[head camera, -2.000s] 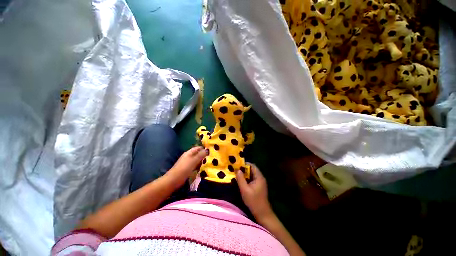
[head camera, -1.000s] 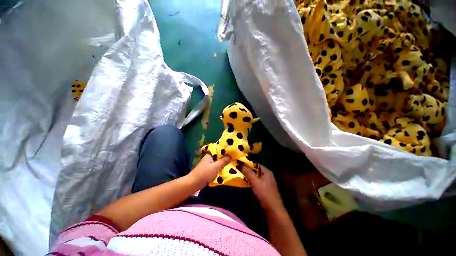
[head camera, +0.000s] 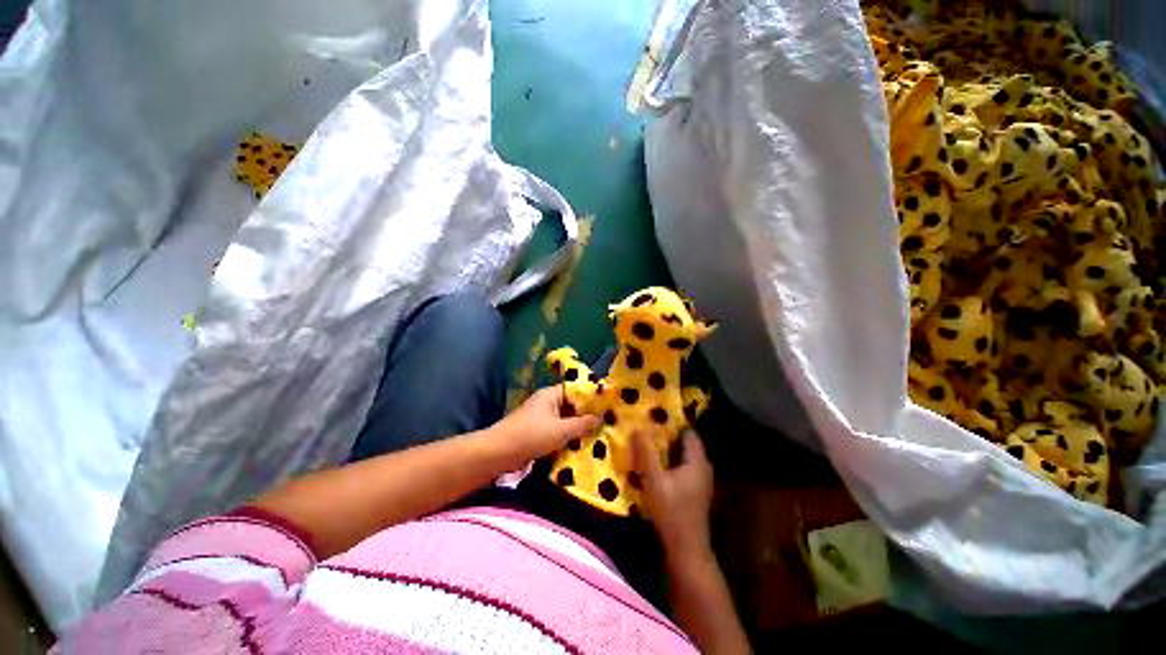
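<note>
A yellow giraffe hand puppet with black dots (head camera: 646, 384) lies over my lap, head pointing away from me, wide hem towards me. Its two short arms stick out at the sides. My left hand (head camera: 544, 426) grips its left side below the arm, thumb on top. My right hand (head camera: 674, 486) holds its lower right side, fingers on the cloth. Whether the right hand also holds a small tool cannot be seen.
A white woven sack (head camera: 345, 192) stands open at left, with a spotted puppet (head camera: 265, 163) inside and a strap loop (head camera: 559, 243) on its rim. A white sack (head camera: 793, 256) at right is heaped with spotted puppets (head camera: 1023, 243). A pale card (head camera: 849, 567) lies by my right knee. The floor is green.
The view has shifted left, so the sacks and puppet appear further right. My hands have moved on the puppet's body, which was bunched a second ago and now lies flatter and tilted.
</note>
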